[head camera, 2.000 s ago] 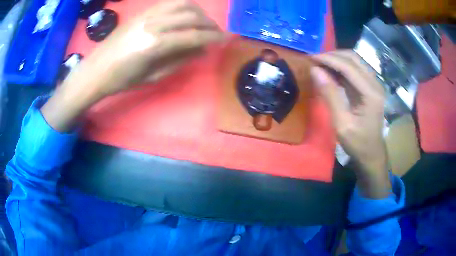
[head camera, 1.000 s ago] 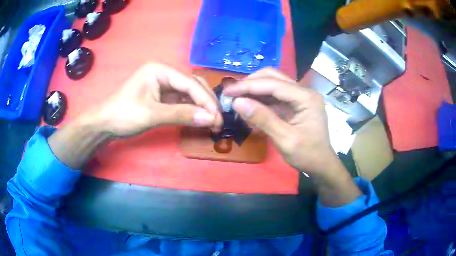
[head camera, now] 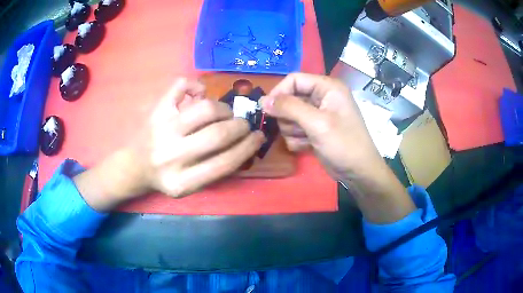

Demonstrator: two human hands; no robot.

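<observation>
A dark round housing [head camera: 230, 97] with a white block [head camera: 244, 107] on top sits in the brown fixture [head camera: 275, 165], partly hidden by both hands. My right hand [head camera: 307, 117] pinches a tiny part with a thin red piece between thumb and forefinger, just right of the white block. My left hand [head camera: 200, 139] lies over the left side of the housing, fingers curled and fingertips at its lower right; whether it holds anything cannot be told.
A blue bin [head camera: 248, 40] with small leaded parts is above the fixture. Several dark housings [head camera: 74, 81] and another blue bin [head camera: 23, 86] are at left. A metal tray [head camera: 395, 74], orange screwdriver [head camera: 395, 7] and cardboard [head camera: 425, 150] are at right.
Both hands have come in over the fixture from either side. Since one second ago the left hand has turned palm down across the housing, and the white block shows again. The view has shifted.
</observation>
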